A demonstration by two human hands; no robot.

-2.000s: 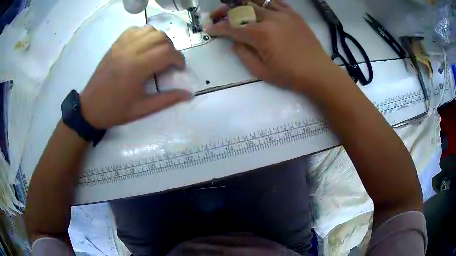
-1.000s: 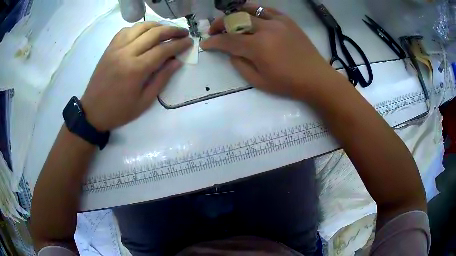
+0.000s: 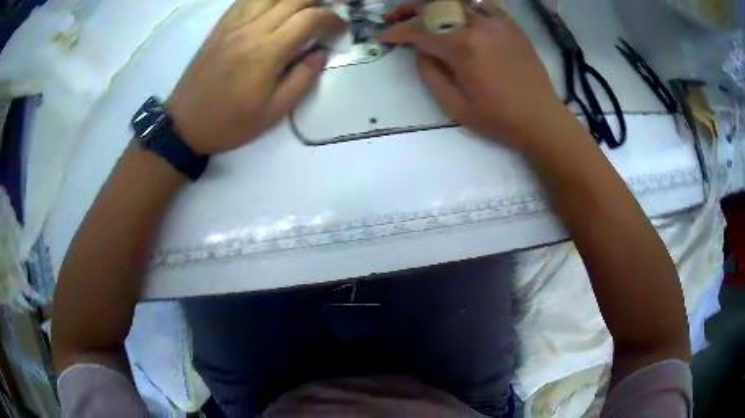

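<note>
The presser foot and needle area [image 3: 358, 23] of the sewing machine is at the top edge, between my hands. My left hand [image 3: 249, 77] lies left of it, palm down, fingers bent towards the foot. My right hand [image 3: 490, 77] is right of it, fingertips close to the foot, below a tan block [image 3: 443, 16]. The pale bed cover [image 3: 384, 102] lies below the foot. Small white bits show by the foot, but blur and my fingers hide whether either hand holds cloth.
Black-handled shears [image 3: 592, 90] and thin dark snips [image 3: 648, 75] lie to the right. Cream cloth [image 3: 41, 73] lies at the upper left. A printed scale [image 3: 351, 231] runs along the front table edge [image 3: 359, 282]. White cloth [image 3: 564, 318] hangs below the table at the right.
The view has shifted, so the machine parts sit higher and further right. The white piece seen at my left fingertips a second ago no longer shows clearly. Both hands remain near the foot.
</note>
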